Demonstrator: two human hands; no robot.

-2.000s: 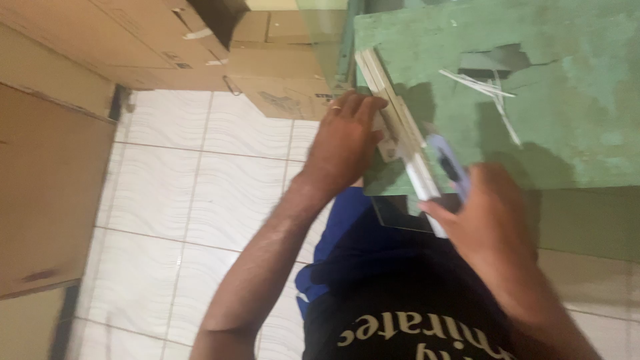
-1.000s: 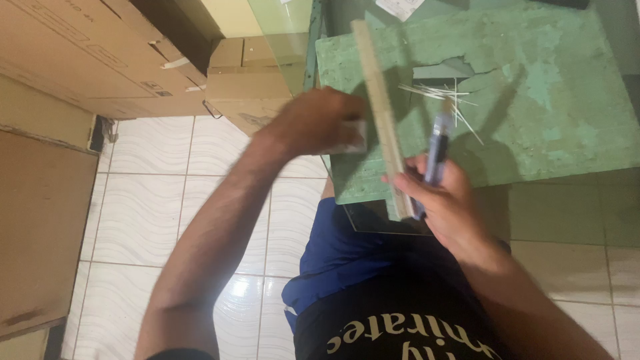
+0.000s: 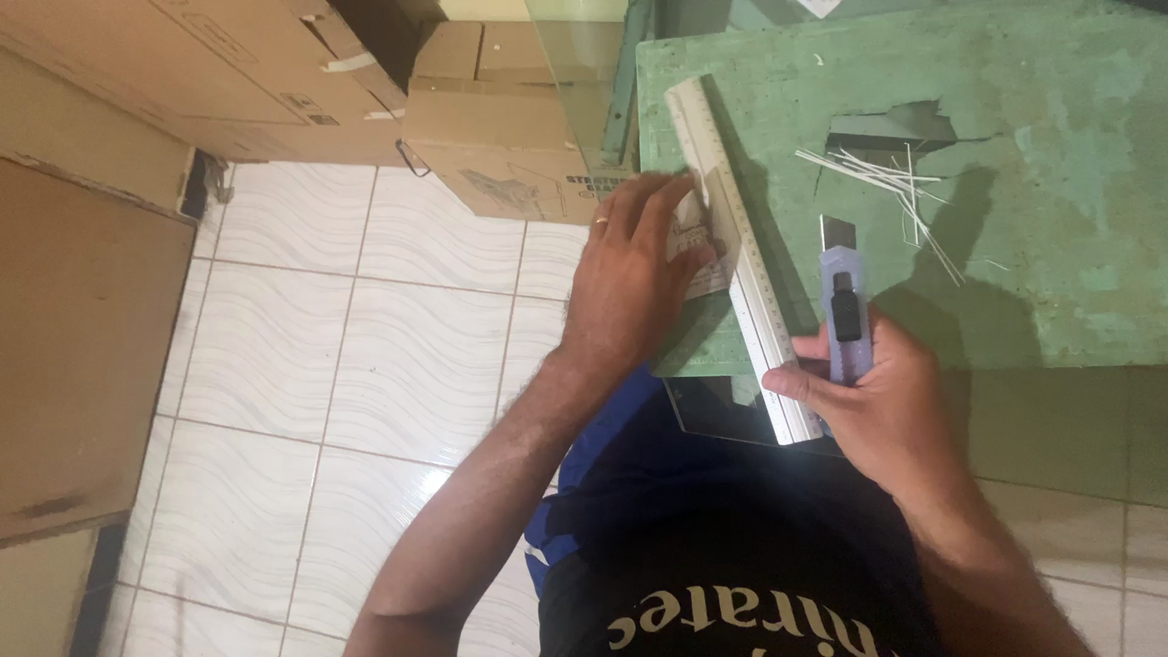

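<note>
My right hand (image 3: 876, 401) grips a utility knife (image 3: 844, 315) with a pale purple body and its blade out, pointing away from me. The same hand pinches the near end of a white metal scale ruler (image 3: 762, 301), which slants over the green board. Beside the ruler's left edge, my left hand (image 3: 634, 260) has its fingers on a printed piece of paper (image 3: 695, 233) at the board's left edge; part of the paper is hidden. Thin white strips (image 3: 908, 182) lie in a loose pile right of the ruler, by a torn opening (image 3: 894, 128) in the board.
The worn green board (image 3: 1077, 265) rests on a glass table. Cardboard boxes (image 3: 502, 137) stand on the tiled floor (image 3: 420, 338) at the left. A brown panel (image 3: 82, 347) is at the far left. A dark flat object (image 3: 721, 409) shows below the board's near edge.
My left hand was blurred and away from the ruler one second ago; now it is beside it. The knife and ruler stay in my right hand, with the ruler's far end now lower in view.
</note>
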